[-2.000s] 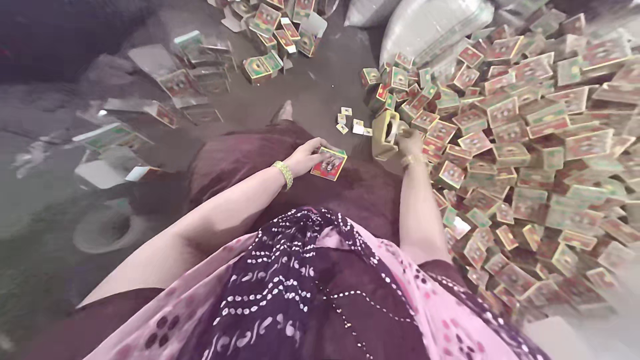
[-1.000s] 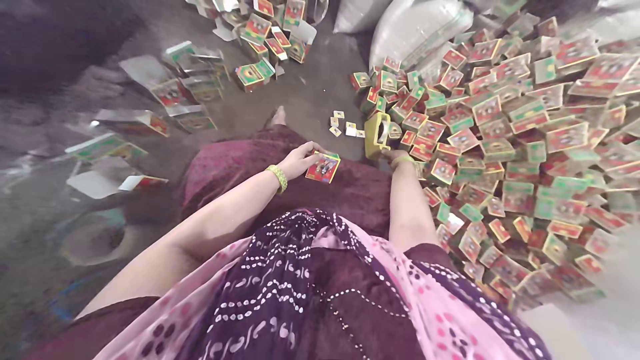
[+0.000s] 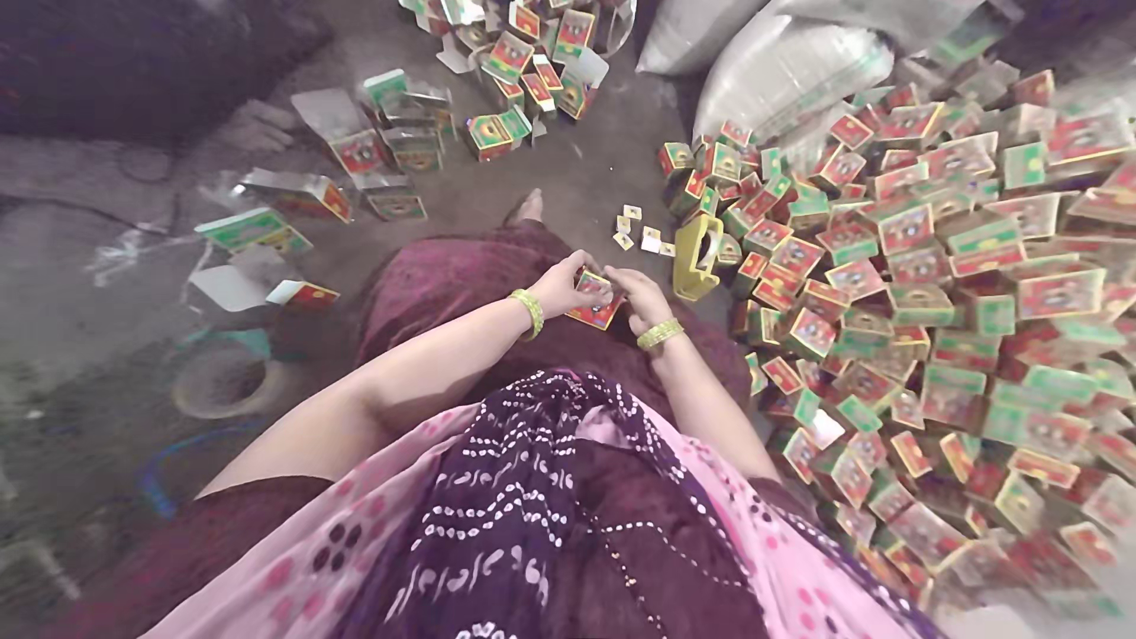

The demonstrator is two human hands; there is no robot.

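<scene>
A small red, green and yellow printed carton [image 3: 596, 312] lies over my lap between my two hands. My left hand [image 3: 568, 286] grips it from the left and top, with fingers over its face. At its right edge is my right hand [image 3: 642, 297], fingers extended toward the carton's upper corner; whether they pinch anything is too small to tell. A yellow tape dispenser [image 3: 696, 257] with a pale roll stands on the floor just beyond my right hand. Small pale square pieces [image 3: 651, 239] with yellow marks lie to the left of the dispenser.
A large heap of similar cartons [image 3: 905, 231] covers the floor at the right. White sacks [image 3: 790, 71] stand behind it. More cartons [image 3: 510, 58] lie at the top, and open-flapped ones [image 3: 257, 232] at the left. A ring-shaped object [image 3: 226, 382] is at lower left. My bare foot [image 3: 530, 206] shows ahead.
My right hand has left the tape dispenser's side and come left to the carton. My left hand has stayed on the carton.
</scene>
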